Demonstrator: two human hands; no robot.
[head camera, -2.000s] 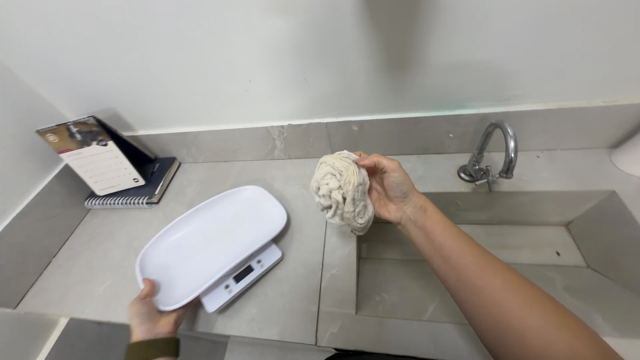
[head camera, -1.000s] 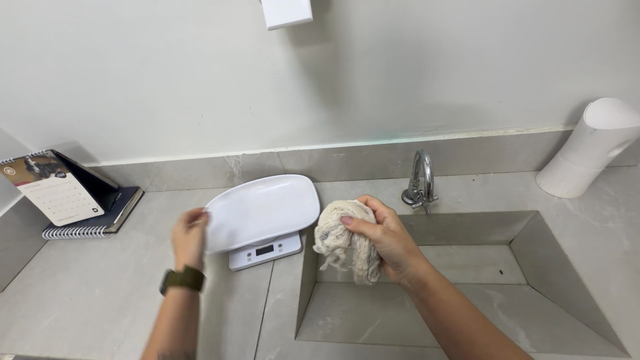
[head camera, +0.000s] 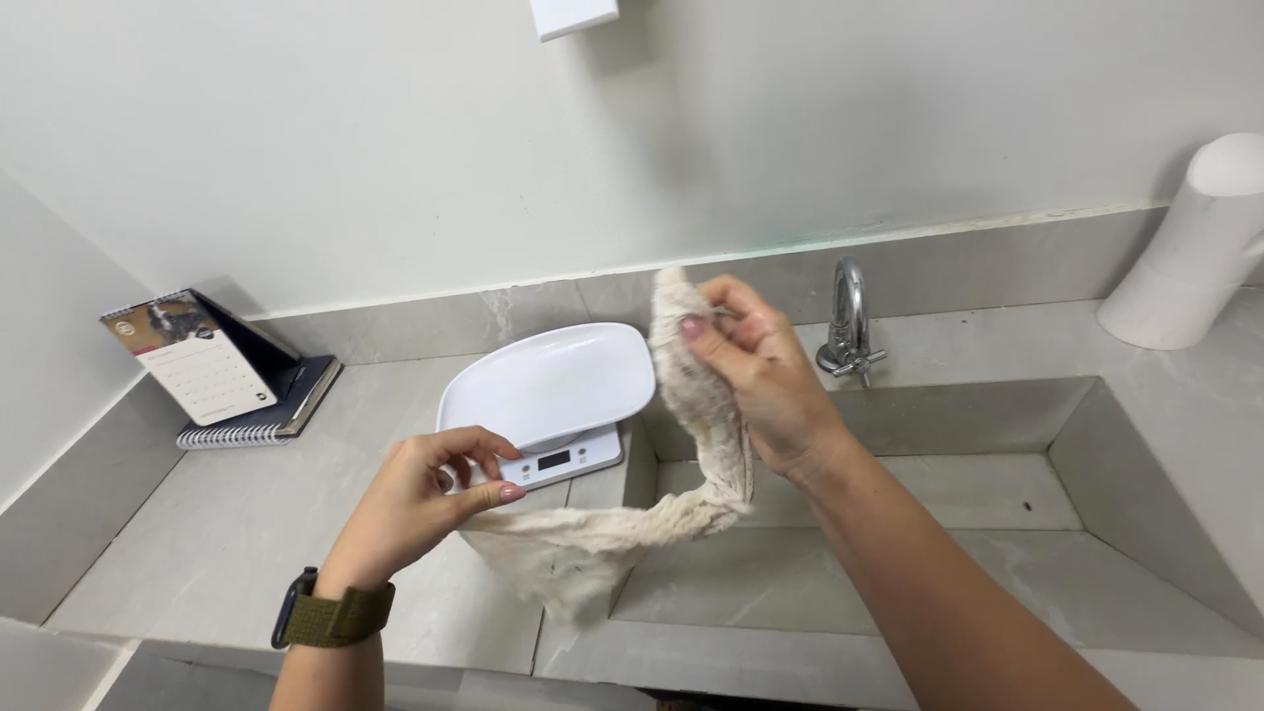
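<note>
A worn off-white cloth (head camera: 691, 509) hangs partly unfolded between my hands, over the counter and the near left edge of the sink. My right hand (head camera: 765, 370) grips its bunched upper end. Lower on the left, my left hand (head camera: 444, 494), with a watch on a green strap at the wrist, pinches another part of the cloth between thumb and fingers. Behind my hands stands a white digital scale (head camera: 548, 385) with an oval tray; its small display is dark, and the left hand and cloth hide part of its base.
A stone sink (head camera: 968, 494) is set into the counter at the right, with a chrome faucet (head camera: 849, 316) behind it. At the far right stands a white pitcher-like container (head camera: 1180, 247). A desk calendar (head camera: 207, 365) rests on a spiral notebook (head camera: 306, 395) at the left.
The cloth, bunched in my right hand before, is now stretched out between both hands. My left hand, earlier at the scale's tray, has taken hold of the cloth. The scale sits farther back from the counter's front edge.
</note>
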